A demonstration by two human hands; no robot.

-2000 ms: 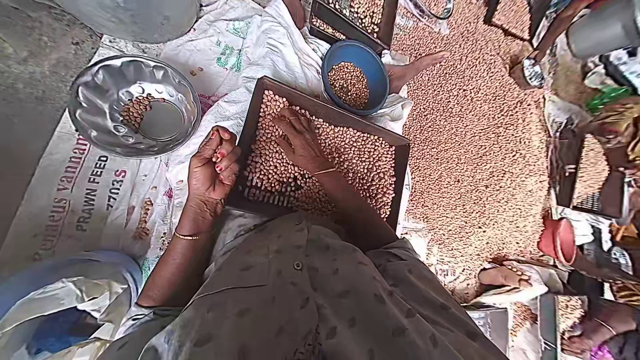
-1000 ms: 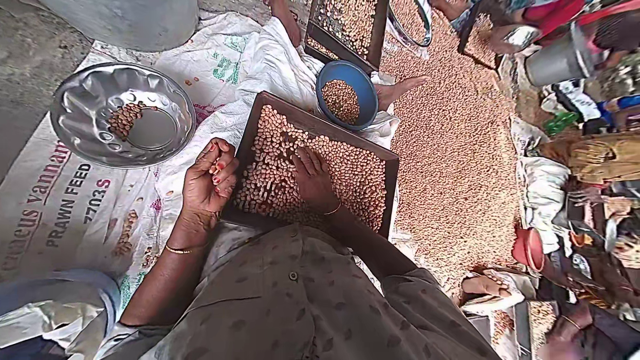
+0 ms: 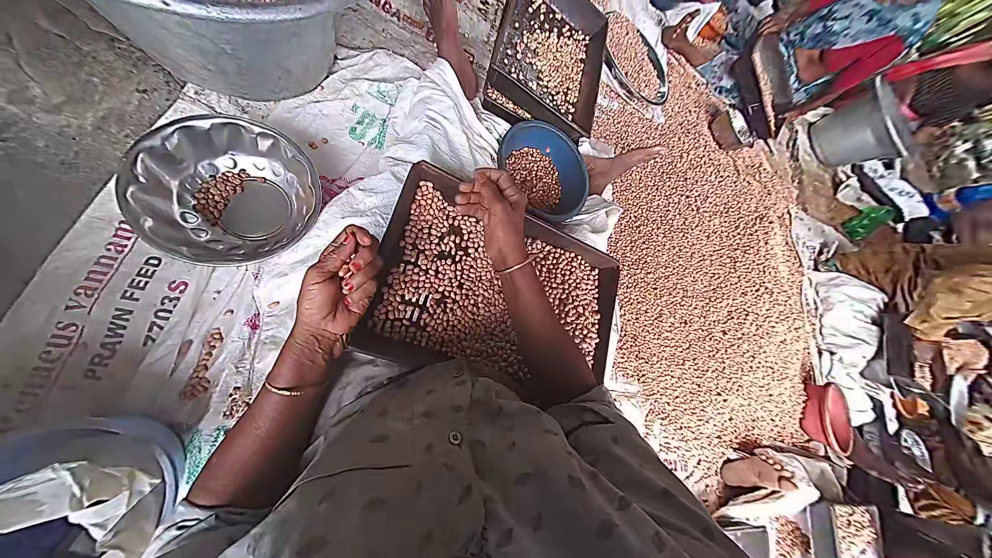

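A dark rectangular tray (image 3: 604, 310) lies tilted across my lap, spread with pinkish-brown nuts, probably shelled peanuts (image 3: 442, 294). My left hand (image 3: 341, 279) is raised at the tray's left edge, fingers curled around some nuts that show between them. Over the tray's far side, my right hand (image 3: 493, 209) has its fingertips pinched together; whether a nut is between them cannot be told. Just beyond it stands a blue bowl (image 3: 570, 174) with nuts inside. A fluted metal basin (image 3: 147, 186), left of my left hand, holds a small heap of nuts.
Printed white sacks (image 3: 194, 310) cover the ground at left. A large metal pot (image 3: 232, 54) stands at top left, a blue tub (image 3: 147, 442) at bottom left. Another dark tray (image 3: 597, 70) lies beyond the bowl. Nuts (image 3: 705, 287) spread widely at right, with other people beyond.
My right hand has lifted from the nuts in the tray's middle towards its far edge by the blue bowl, fingers now drawn together. My left hand stays raised at the tray's left side.
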